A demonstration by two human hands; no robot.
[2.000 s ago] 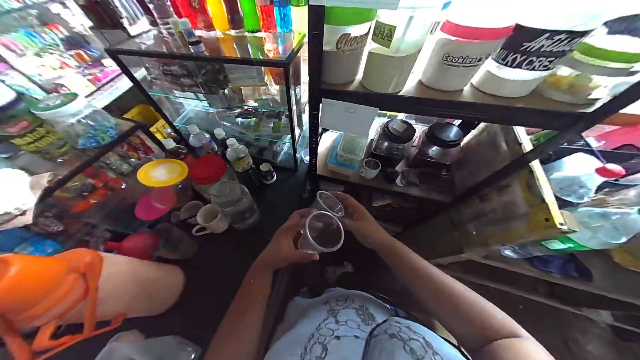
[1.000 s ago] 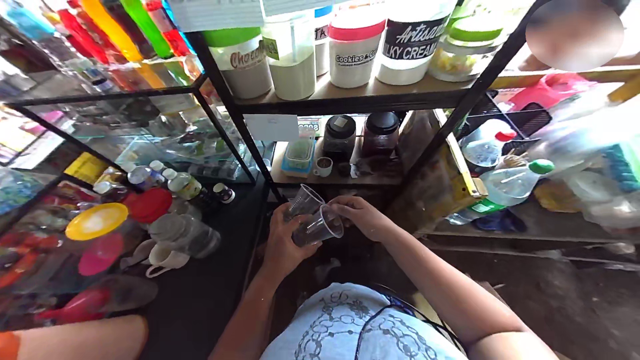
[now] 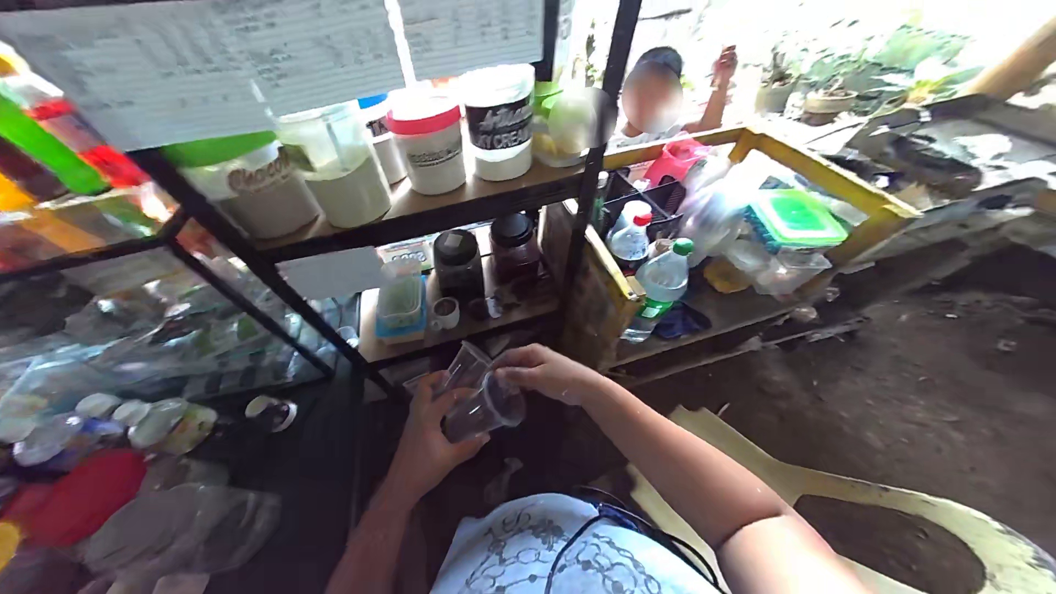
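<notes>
Two clear plastic cups are held in front of my body, below the shelf. My left hand (image 3: 433, 429) is closed around both, with the nearer clear plastic cup (image 3: 485, 410) tilted so its rim faces right. Behind it, the second clear plastic cup (image 3: 464, 369) leans against the fingers of the same hand. At the nearer cup's rim are the bent fingertips of my right hand (image 3: 544, 373); whether they grip it or only touch it I cannot tell.
A metal-framed shelf (image 3: 396, 216) bears powder tubs, with dark-lidded jars (image 3: 459, 264) on the lower board. To the right, a yellow wooden frame (image 3: 858, 194) surrounds bottles and a green-lidded container (image 3: 796, 216). A person (image 3: 660, 99) is beyond it. Red lid (image 3: 91, 499) at left.
The view has swung to the right, bringing the person and the yellow frame into sight. My right hand has moved from the farther cup's side to the nearer cup's rim since two seconds ago.
</notes>
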